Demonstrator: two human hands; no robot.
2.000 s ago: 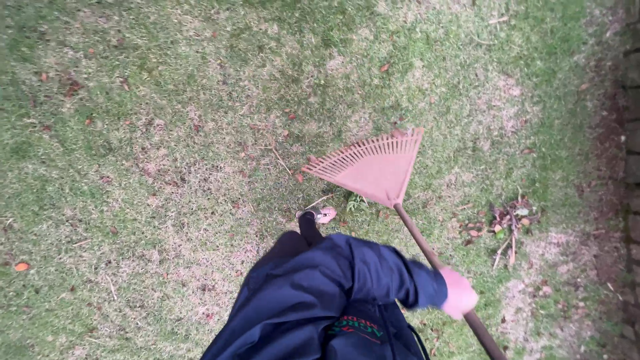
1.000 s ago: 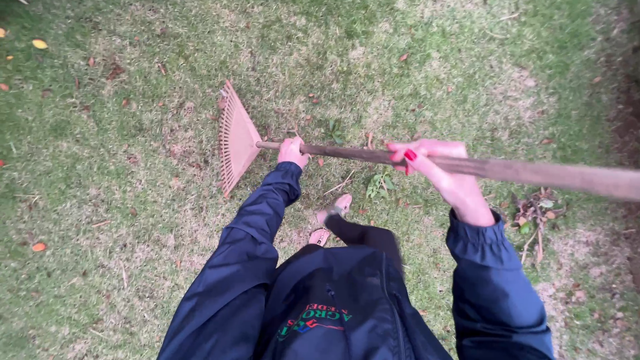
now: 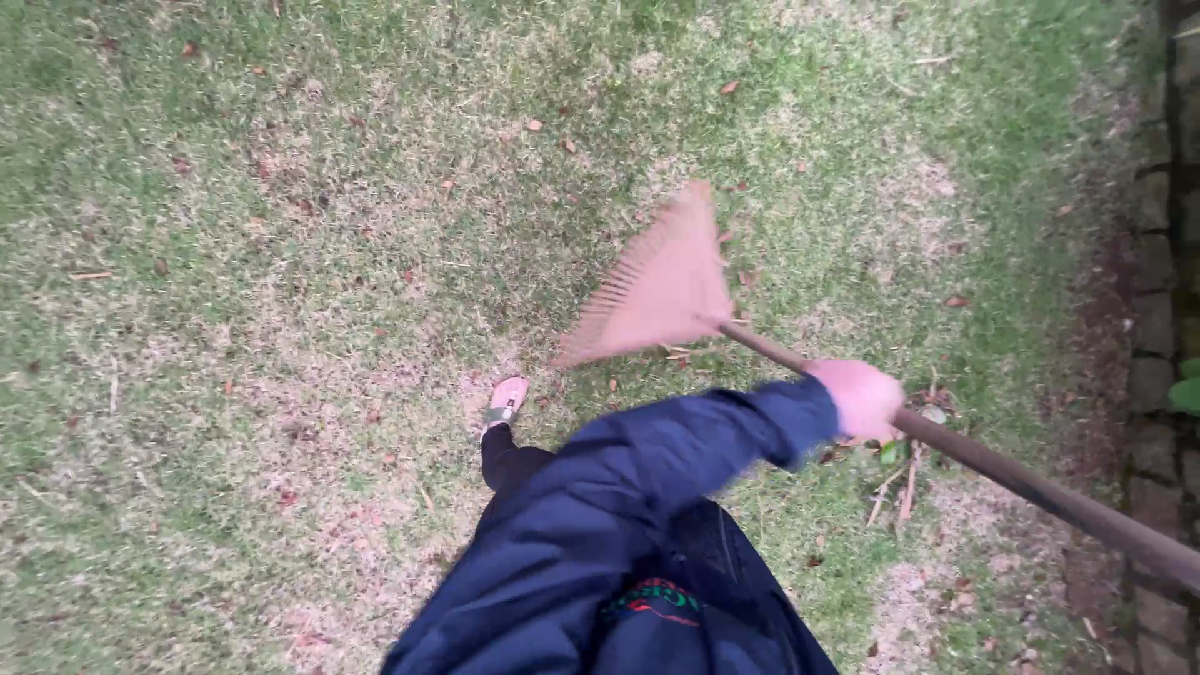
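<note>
My left hand [image 3: 855,400] is closed around the wooden handle of a leaf rake [image 3: 670,281], fairly near its head. The rake's fan-shaped, pinkish head is blurred and lies over the grass ahead of me, its tines toward the upper left. From the head the handle [image 3: 1050,492] runs down to the right edge of the view. My right hand is not in view. The navy sleeve of my left arm crosses in front of my body. Beyond the rake head and beside it lie small dry leaves.
A small pile of twigs and green leaves [image 3: 905,469] lies below my left hand. Stone edging [image 3: 1158,375] runs along the right side, with bare soil beside it and a green plant [image 3: 1186,386]. My sandalled foot [image 3: 507,398] stands on patchy grass left of the rake.
The rake head has swung from the left over to the right, toward the twig pile. My left hand has moved right with the handle. My right hand, on the handle one second ago, has left the view.
</note>
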